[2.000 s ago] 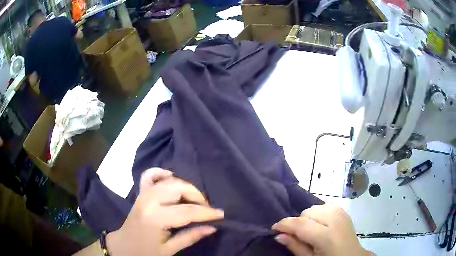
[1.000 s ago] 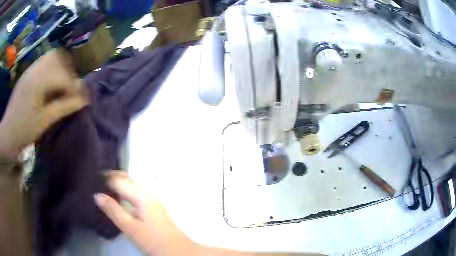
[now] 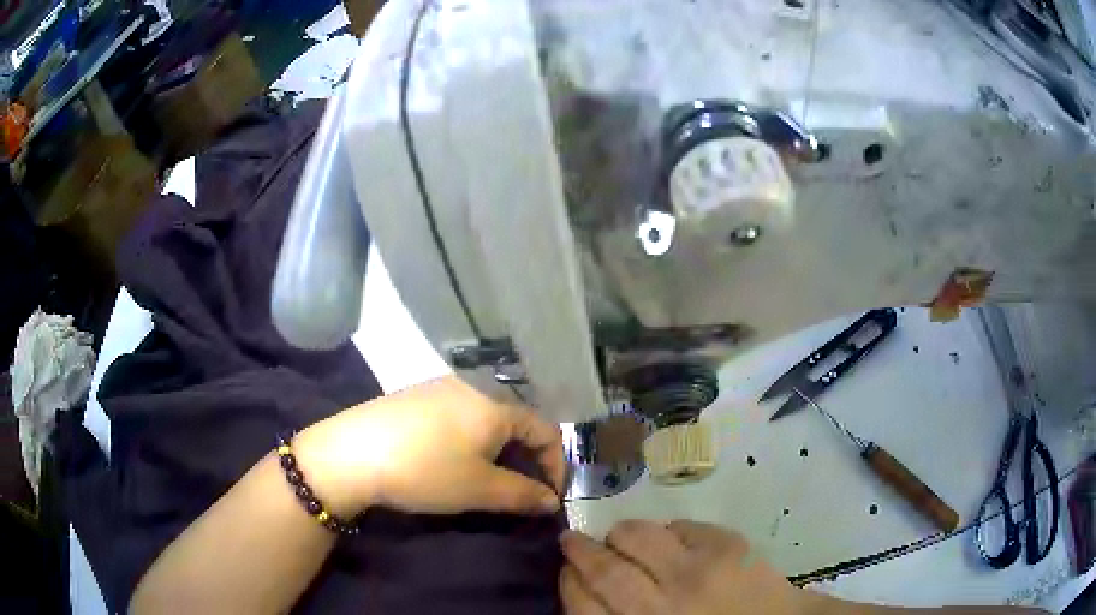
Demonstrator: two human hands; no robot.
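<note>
The dark purple-grey garment (image 3: 240, 324) lies over the left of the table, its right edge beside the shiny needle plate (image 3: 605, 475). My left hand (image 3: 451, 451), with a beaded bracelet, pinches the cloth edge at the plate, thumb and finger together. My right hand (image 3: 661, 571) is just below and to the right, fingertips at the same cloth edge, cut off by the bottom rim. The big white sewing machine head (image 3: 481, 180) hangs close above both hands. The needle and presser foot cannot be made out.
Black thread snips (image 3: 829, 360), an awl-like tool with a brown handle (image 3: 910, 487) and black-handled shears (image 3: 1016, 493) lie on the right of the machine bed. A cream ribbed knob (image 3: 680, 454) sits low on the head. White cloth (image 3: 51, 372) is at the far left.
The view has moved closer to the machine. My hands and the garment edge, left of the machine a second ago, are now at the needle plate. My left hand has come down to the cloth edge.
</note>
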